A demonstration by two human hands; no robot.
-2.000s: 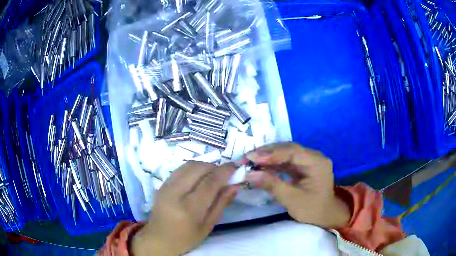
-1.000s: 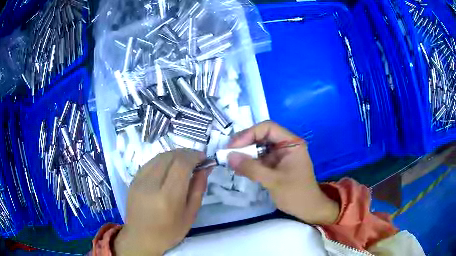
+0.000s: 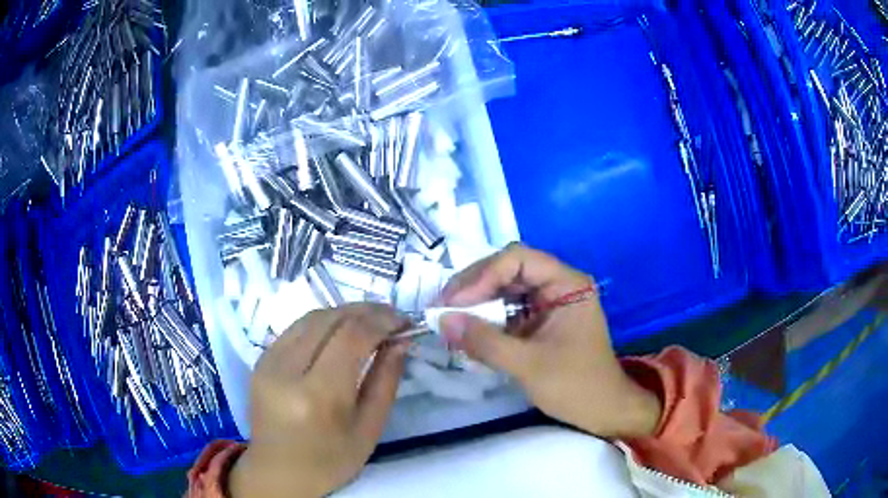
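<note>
My right hand (image 3: 540,340) holds a white sleeve (image 3: 469,313) between thumb and fingers, level above the near end of the white tub (image 3: 497,185). A dark and silver part shows at the sleeve's right end, and a red tail (image 3: 576,297) runs out past my fingers. My left hand (image 3: 326,384) pinches a thin silver rod (image 3: 404,331) at the sleeve's left end. Its far part is hidden by my fingers. The tub holds loose metal tubes (image 3: 365,243) and, nearer me and along its right side, white sleeves.
A clear bag (image 3: 209,88) covers the tub's far end. Left, a blue tray (image 3: 195,428) holds silver assemblies, with another heap behind it. Right, a blue tray (image 3: 604,185) has a few thin rods at its edges. More trays stand at far right, one with silver parts.
The white sleeve was hidden between my fingertips two seconds ago and now shows lengthwise. The thin rod at its left end now shows more clearly. The view has shifted, moving the tub left.
</note>
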